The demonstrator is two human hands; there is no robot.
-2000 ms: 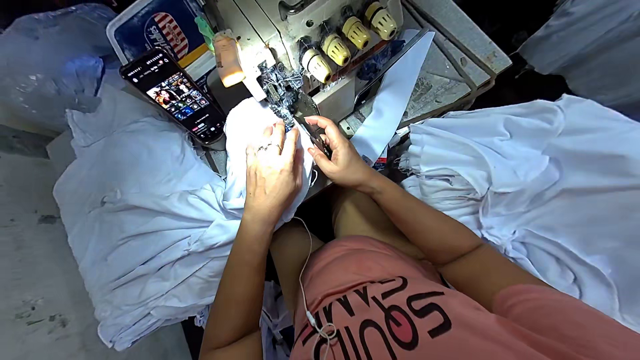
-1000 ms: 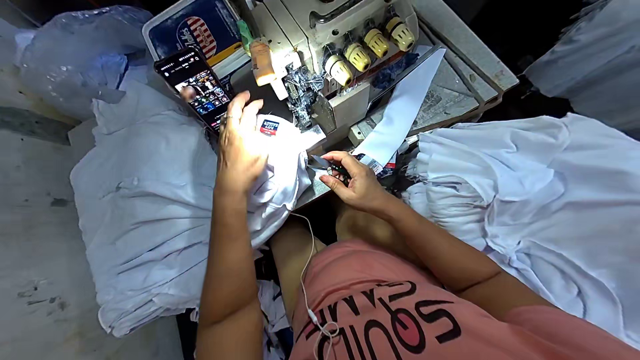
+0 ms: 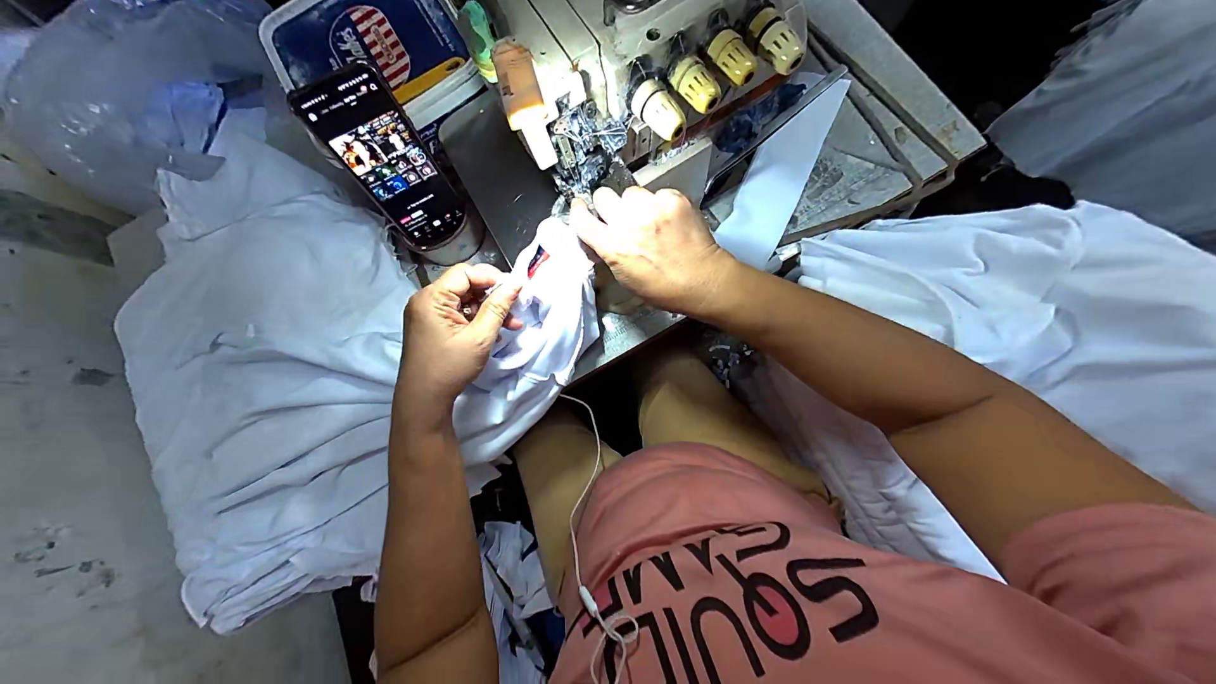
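Note:
Both my hands are at a white fabric garment [image 3: 556,323] at the edge of an overlock sewing machine [image 3: 608,47]. My left hand [image 3: 456,328] pinches the cloth between thumb and forefinger, beside a small red and dark blue label [image 3: 538,262]. Just below the needle and presser foot area [image 3: 584,142], my right hand [image 3: 651,242] grips the upper end of the cloth with bent fingers. The fingertips and that end of the cloth are partly hidden in glare. Whether a small tool is in the right hand cannot be seen.
A smartphone [image 3: 380,157] with a lit screen leans by a blue-lidded tub [image 3: 370,43] at the upper left. White cloth heaps lie left [image 3: 275,380] and right [image 3: 1073,313]. A white strip [image 3: 784,171] rests on the table. An earphone cord [image 3: 578,503] hangs over my lap.
My left hand has come down from near the phone to the cloth's left side. My right hand, which held dark snips lower down, has moved up to the cloth by the presser foot.

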